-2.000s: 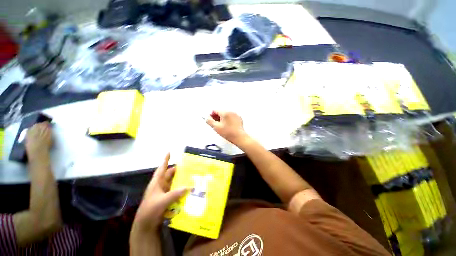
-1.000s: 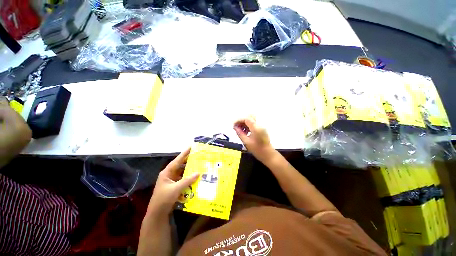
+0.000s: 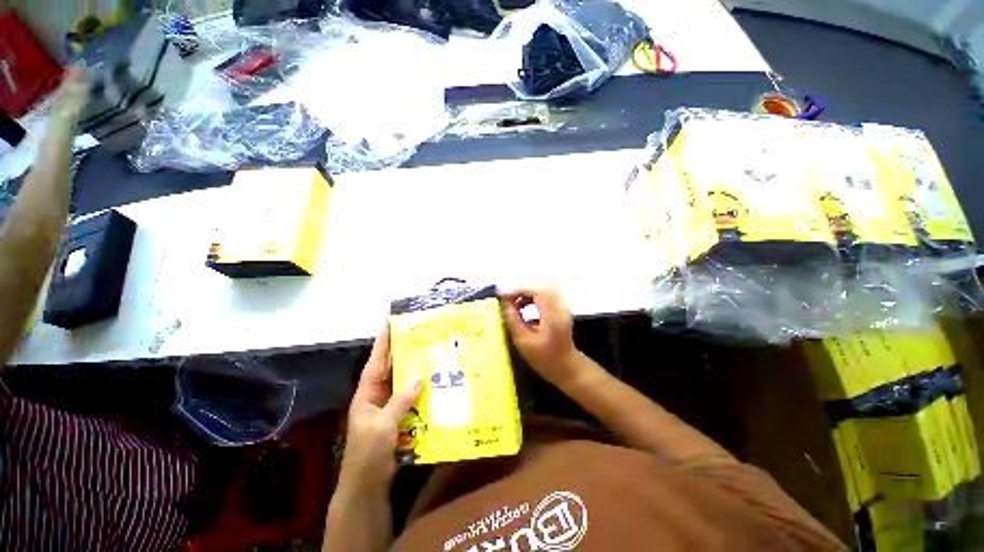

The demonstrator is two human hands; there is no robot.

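Observation:
A yellow retail box with a black top band, hang tab and white earphone picture is held upright, front facing me, in front of my body. My left hand grips its left side, thumb on the front. My right hand is at the box's upper right edge, fingers bent, with a tiny pale piece that seems pinched between the fingertips. The fingers partly pass behind the box edge, so contact there is hard to tell.
Yellow boxes stand at left and, bagged, at right. A black box, loose plastic bags, scissors and tape roll lie around. A neighbour's arm reaches in at left. Packed yellow boxes are below right.
My right hand has come down from above the table to the box's top right edge. The box is more upright. The neighbour's arm has moved off the black box and reaches toward the back.

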